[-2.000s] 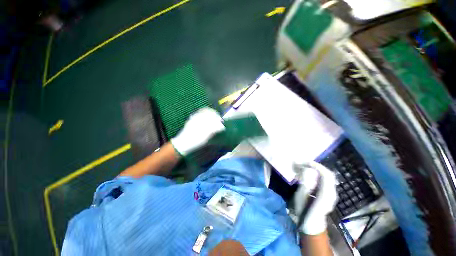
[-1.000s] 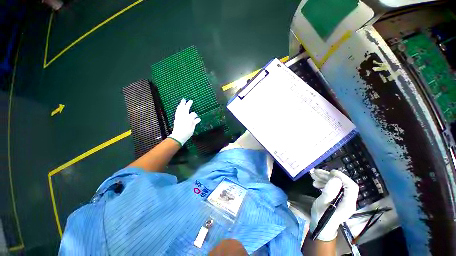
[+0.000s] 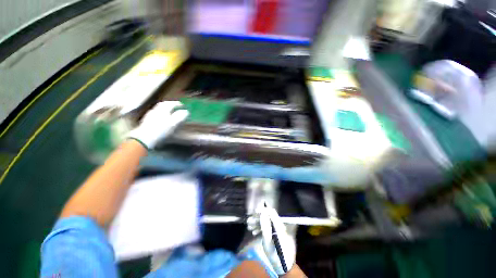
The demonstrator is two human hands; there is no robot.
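The frame is blurred. My left hand [image 3: 159,124], in a white glove, is at the left side of the machine's opening, at the left end of a green circuit board [image 3: 209,111]. Blur hides whether its fingers grip the board. The board lies across the metal rails [image 3: 250,130] in the opening. My right hand [image 3: 272,239], gloved in white, is low in front of the shelf and holds a thin dark pen [image 3: 279,244].
A monitor [image 3: 234,19] stands above the opening. The clipboard with white paper [image 3: 157,214] is at lower left, beside the keyboard [image 3: 223,196]. A black pad [image 3: 302,202] lies right of it. Green pads [image 3: 349,120] sit on the machine's corners. Another person's white sleeve [image 3: 459,89] shows at right.
The view has swung from the floor racks and clipboard to the machine's front. My left hand has moved from the green rack to the opening. My right hand still holds the pen.
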